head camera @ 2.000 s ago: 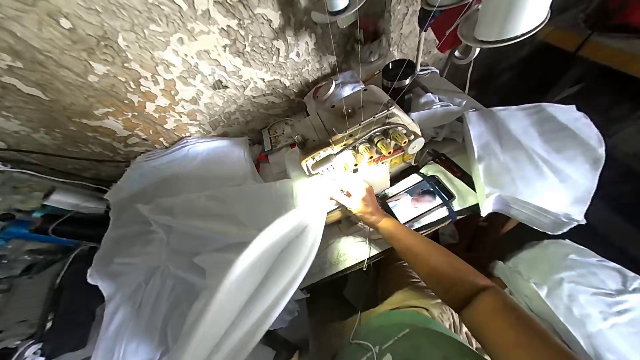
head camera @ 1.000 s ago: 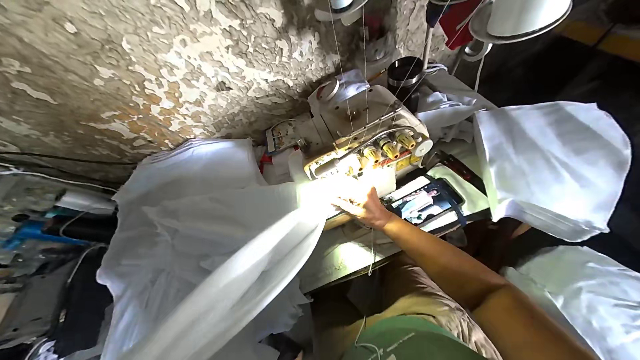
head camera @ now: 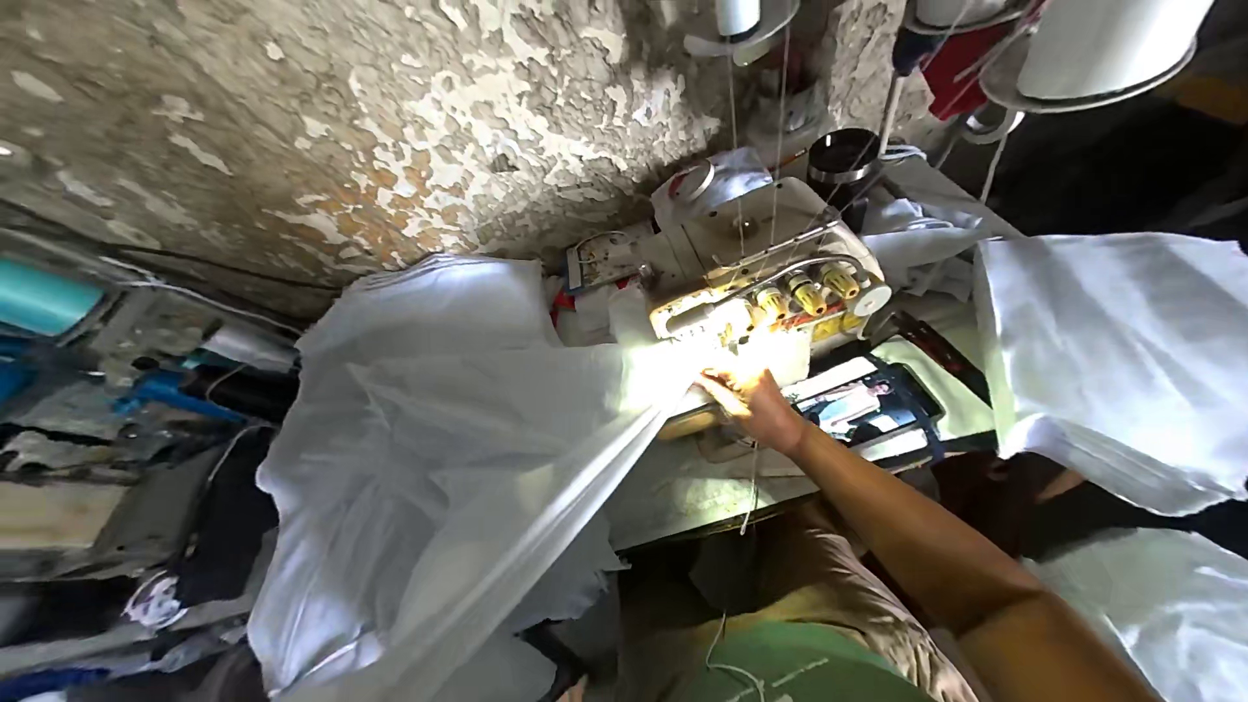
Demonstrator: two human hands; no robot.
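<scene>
My right hand (head camera: 756, 400) is at the front of an overlock sewing machine (head camera: 770, 263), its fingers touching the edge of white fabric (head camera: 468, 419) under the bright lamp glare. Glare hides whether the fingers grip the cloth. From the machine the fabric spreads left over the table and hangs down in front. My left hand is not visible. Yellow tension dials (head camera: 807, 292) line the machine's front, with threads running up from it. Right of my hand lies a smartphone (head camera: 858, 405) with a lit screen.
White cones of thread (head camera: 1111, 44) stand above at the right. More white fabric (head camera: 1121, 361) hangs at the table's right side. A black cup (head camera: 843, 161) is behind the machine, near the rough wall (head camera: 390, 127). Dark-handled scissors or a similar tool (head camera: 941, 356) lie beside the phone.
The near fold of white fabric at the machine has become narrower and lies lower. My right hand stays at the machine. The view has turned somewhat to the left.
</scene>
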